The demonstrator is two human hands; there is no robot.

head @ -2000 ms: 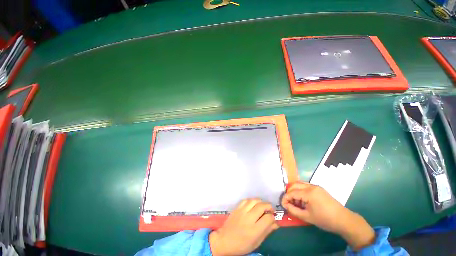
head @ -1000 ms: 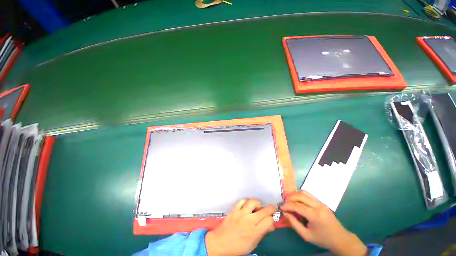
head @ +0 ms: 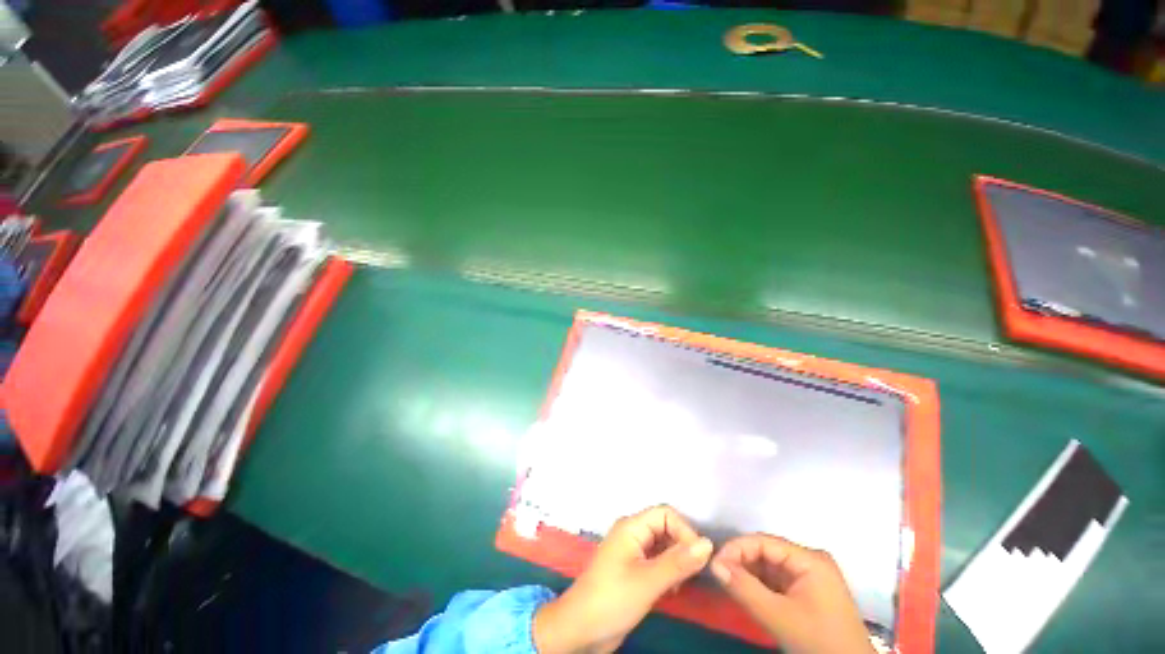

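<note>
A flat grey panel with white glare lies in an orange-red foam tray in front of me. A thin dark strip lies along its far edge. My left hand and my right hand are over the panel's near edge. Their thumbs and fingertips are pinched close together, nearly meeting. Whether a thin strip is between the fingertips is too small and blurred to tell. The hands hide part of the near edge. A white sheet with stepped black strips lies right of the tray.
A pile of interleaf sheets between orange-red boards stands at the left. A second panel in a tray is on the conveyor at the right. A tan tape roll lies on the far side. A black bag with white scraps is lower left.
The view has turned left, so the panel and tray appear further right. Both hands have left the panel's near right corner for the middle of its near edge.
</note>
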